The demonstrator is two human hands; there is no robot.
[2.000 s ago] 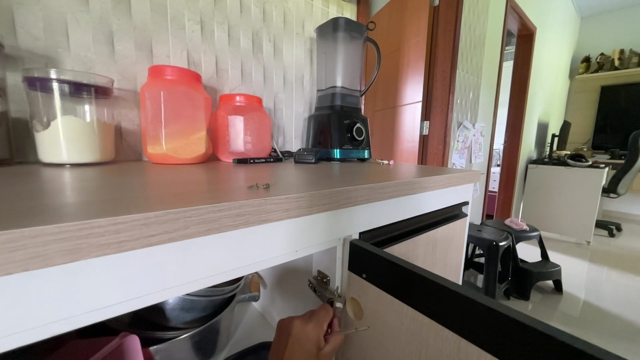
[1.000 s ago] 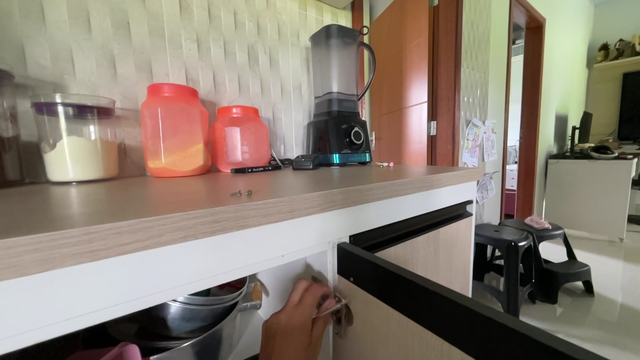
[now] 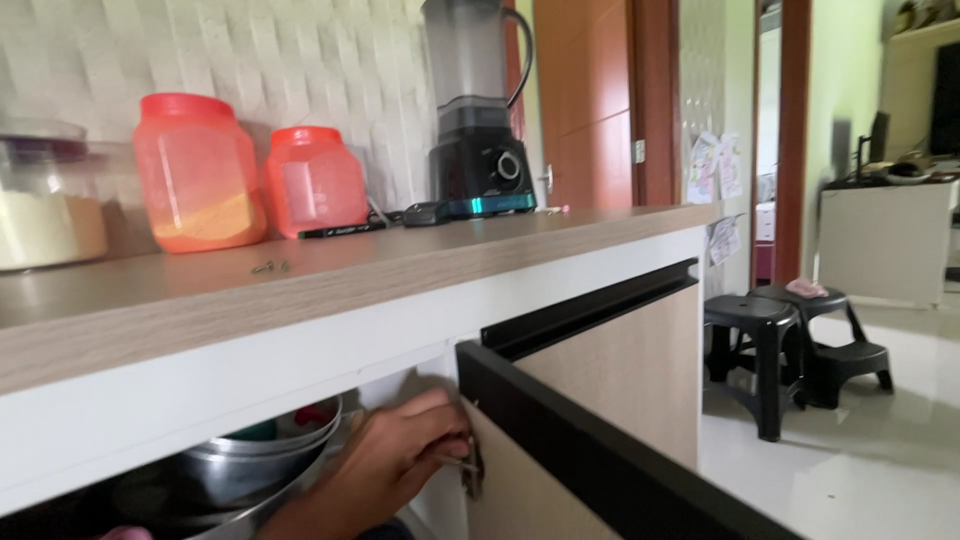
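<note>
My left hand [image 3: 401, 457] reaches in from the bottom of the view to the concealed metal hinge [image 3: 471, 469] on the inner face of the open cabinet door [image 3: 585, 450]. The thumb and fingers pinch a thin, pale, rod-like tool [image 3: 448, 459] against the hinge; its kind is blurred. The fingers hide part of the hinge. My right hand is out of view. A few small metal screws [image 3: 270, 266] lie on the wood-look countertop [image 3: 450, 259] above.
Metal pots [image 3: 259, 465] sit in the cabinet left of my hand. On the counter stand a clear jar [image 3: 49, 225], two red plastic jars [image 3: 199, 180] [image 3: 311, 184], a black marker [image 3: 341, 230] and a blender [image 3: 480, 165]. Black plastic stools [image 3: 757, 322] stand at right.
My left hand has moved up over the hinge, which showed more fully two seconds ago. The thin tool stuck out to the right then. The view has moved closer to the counter.
</note>
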